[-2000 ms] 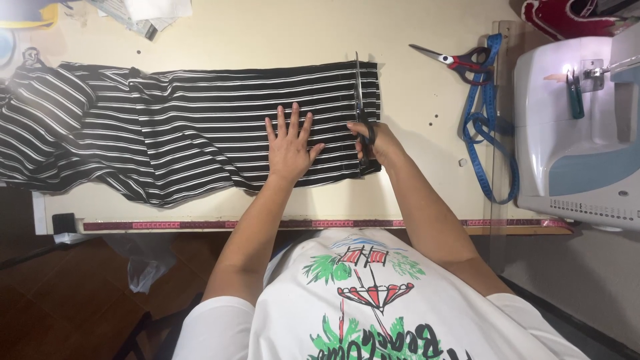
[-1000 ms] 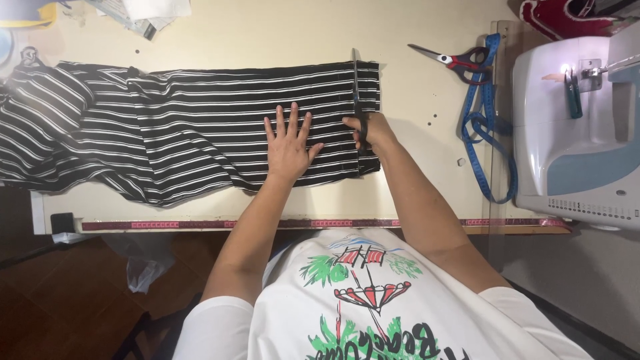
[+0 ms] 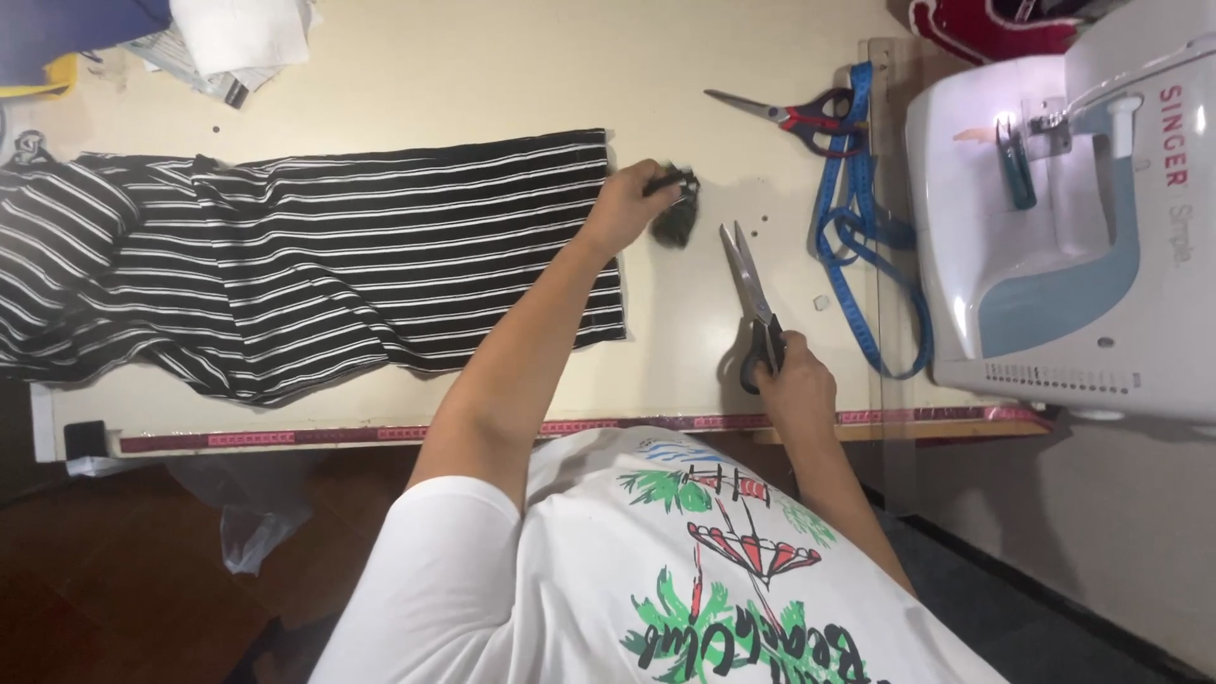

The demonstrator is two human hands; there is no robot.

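Black fabric with white stripes (image 3: 399, 247) lies across the left and middle of the table (image 3: 532, 66), its right edge straight. Just past that edge, my left hand (image 3: 629, 204) grips a small bunched dark fabric strip (image 3: 676, 214), blurred and hanging over the tabletop. My right hand (image 3: 800, 385) holds black-handled fabric scissors (image 3: 750, 285) by the handles, near the table's front edge. Their blades point away from me and stand slightly apart, with nothing between them.
At the right stands a Singer sewing machine (image 3: 1031, 313), with small dark green snips (image 3: 1016, 171) on it. Red-and-black scissors (image 3: 807, 119) and a blue tape measure (image 3: 860, 313) lie beside a clear ruler (image 3: 893, 418). A pink measuring tape (image 3: 475, 427) runs along the front edge.
My left hand has left the striped fabric and moved right, now holding a dark strip. My right hand and the scissors have moved right and nearer me, off the fabric, whose right end is cut away.
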